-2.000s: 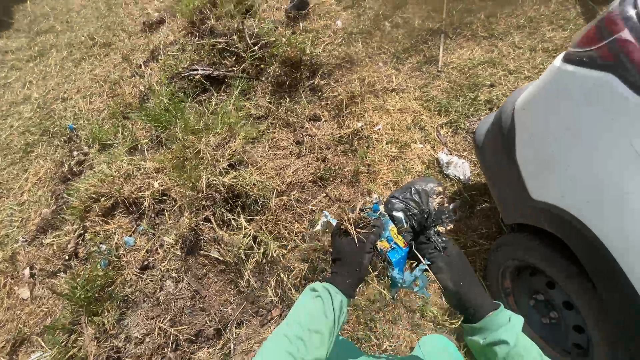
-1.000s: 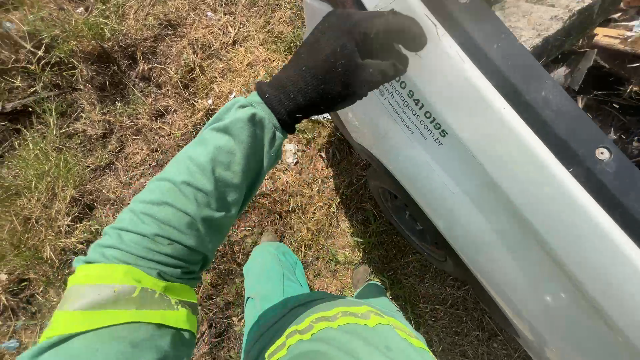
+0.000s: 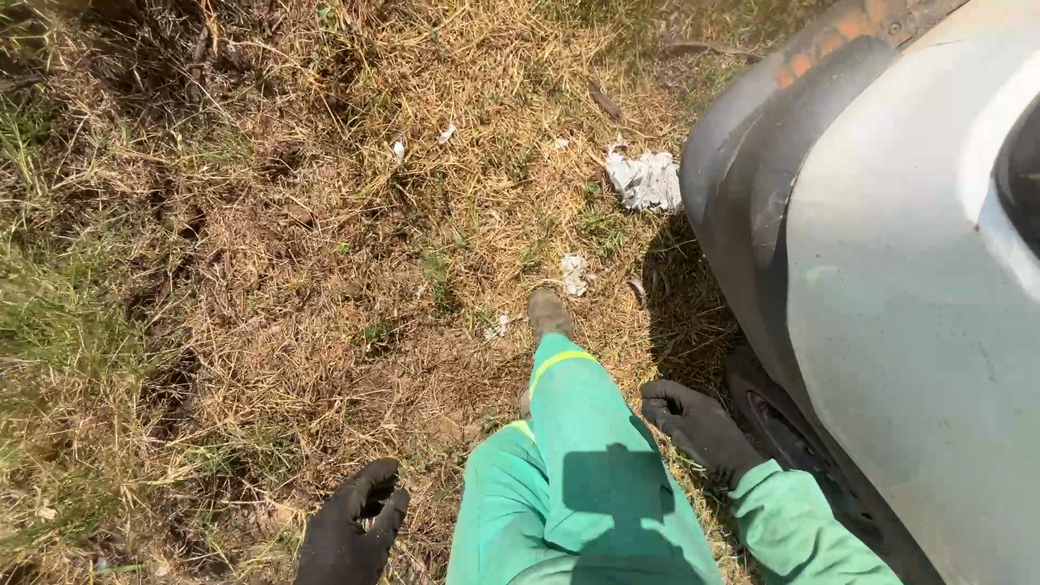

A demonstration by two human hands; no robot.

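Observation:
My left hand (image 3: 353, 524), in a black glove, hangs low beside my green trouser leg (image 3: 508, 496). Its fingers are curled and apart, with nothing seen between them. On the other side of my legs, my right hand (image 3: 699, 422) wears a matching glove and is near the wheel (image 3: 800, 439) of a white vehicle (image 3: 918, 276). Its fingers are loosely bent and nothing shows in them. Crumpled white scrap (image 3: 646, 180) lies on the dry grass by the vehicle's dark bumper (image 3: 731, 154). A smaller white scrap (image 3: 574, 274) is just ahead of my boot (image 3: 549, 313).
Small white bits (image 3: 447, 134) are scattered over the dry grass. Greener tufts (image 3: 65, 333) grow at the left. The vehicle's body fills the right side and casts a shadow (image 3: 691, 301) on the ground. A stick (image 3: 711, 50) lies near the top.
Two seconds ago both hands were on a black plastic bag and blue and yellow litter; now both are free of it. My left hand has come down from beside the vehicle's panel. The view has shifted greatly.

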